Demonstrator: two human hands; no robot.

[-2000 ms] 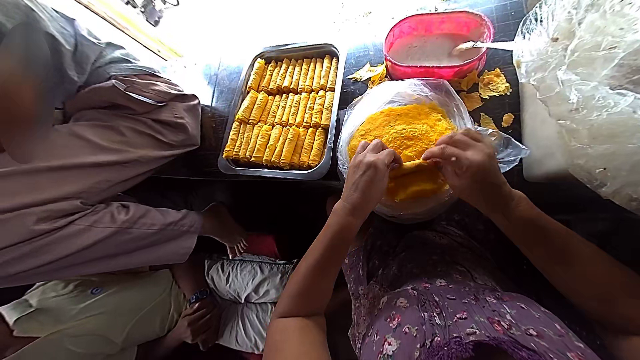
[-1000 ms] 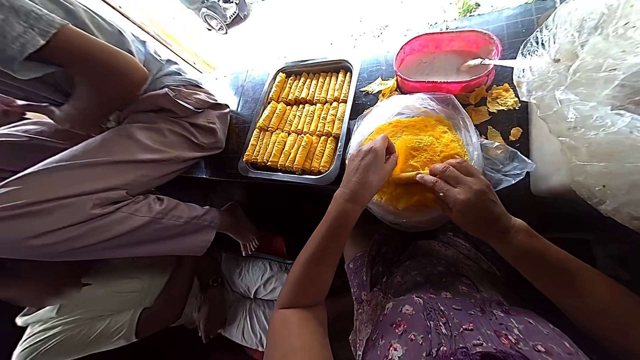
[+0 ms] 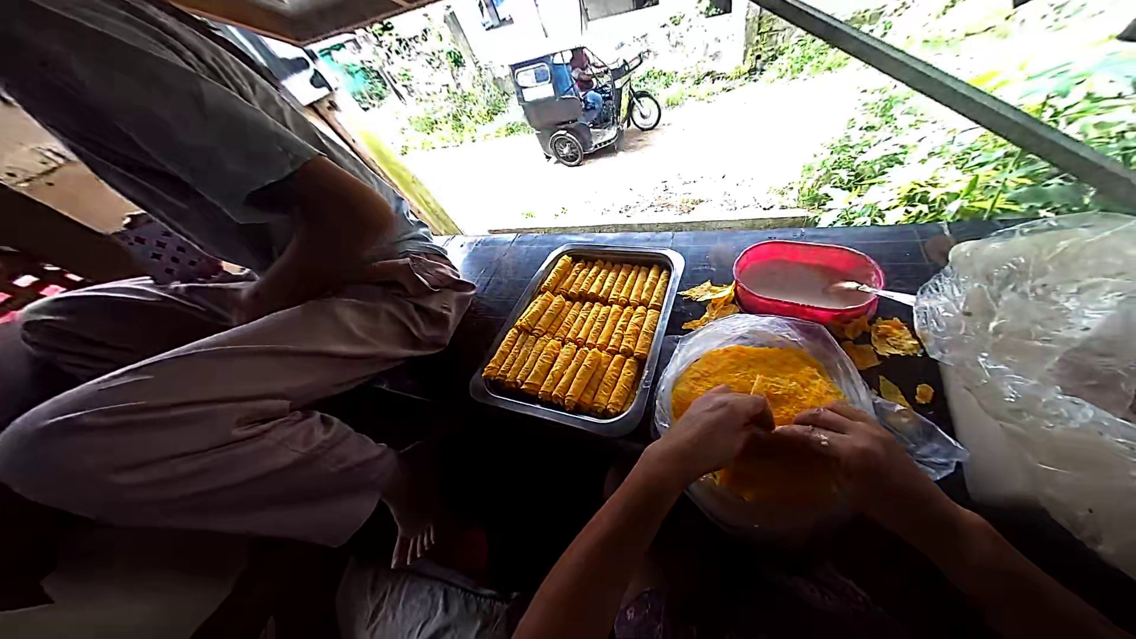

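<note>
Orange wrapper sheets (image 3: 754,373) lie in a stack on a plastic-covered round support (image 3: 679,364) at the table's front edge. Over the stack, my left hand (image 3: 723,426) pinches the orange wrapper from the left, its fingers bent. Close beside it, my right hand (image 3: 839,439) pinches the same wrapper from the right. The part between my fingertips is mostly hidden. To the left stands a metal tray (image 3: 676,266) with rows of thin orange rolls (image 3: 595,328). Behind the stack is a pink tub (image 3: 754,306) of whitish liquid, with a spoon (image 3: 874,291) in it.
Torn orange wrapper pieces (image 3: 895,337) lie around the tub on the dark table (image 3: 586,238). A large clear plastic bag (image 3: 1047,319) is at the right. A person (image 3: 240,390) sits close at the left, beside the tray. Beyond the table, a motor tricycle (image 3: 577,102) is on the road.
The view has tilted up, bringing the road and the tricycle into sight. Both my hands remain at the wrapper over the stack.
</note>
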